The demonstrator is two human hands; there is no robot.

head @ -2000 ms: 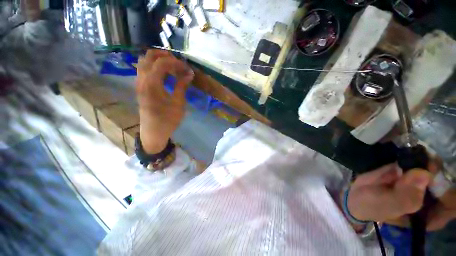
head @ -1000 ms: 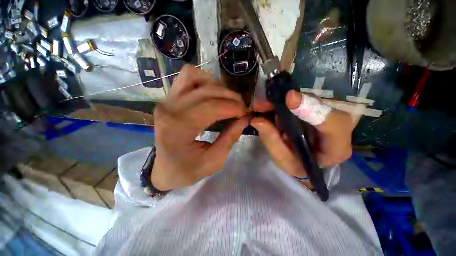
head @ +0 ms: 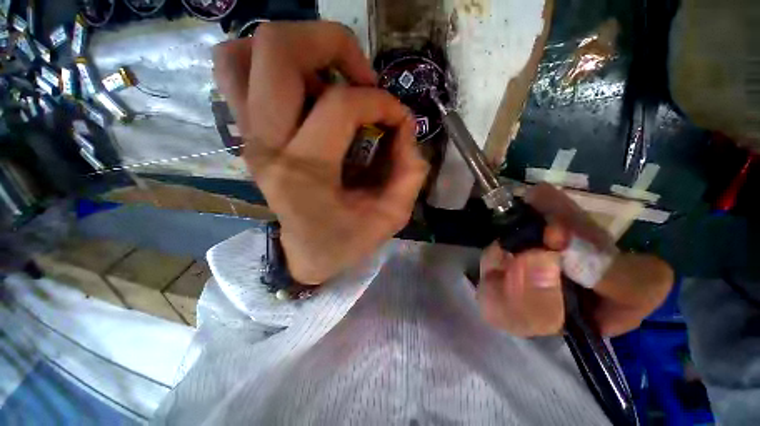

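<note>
My right hand [head: 567, 270], with white tape on one finger, grips the soldering iron [head: 477, 158]. The iron's tip is at the round circuit board [head: 410, 81], which sits in the work fixture between two whitish strips [head: 483, 50]. My left hand [head: 325, 158] is raised just left of the board, fingers curled around a small battery [head: 363, 146] with a yellow end. The hand covers part of the board's left side. A thin pale solder wire [head: 179, 160] runs from the left towards my left hand.
A pile of small batteries [head: 62, 76] lies at the far left, beside the white pad [head: 167, 66]. More round boards [head: 208, 7] are at the top left. At the right are a beige pot [head: 721, 66], a thin dark tool [head: 637, 133] and a red-handled tool [head: 737, 185].
My left hand has moved up, away from my right fingers, and a battery now shows in it. My right hand has moved right and down; the iron's tip now reaches the board.
</note>
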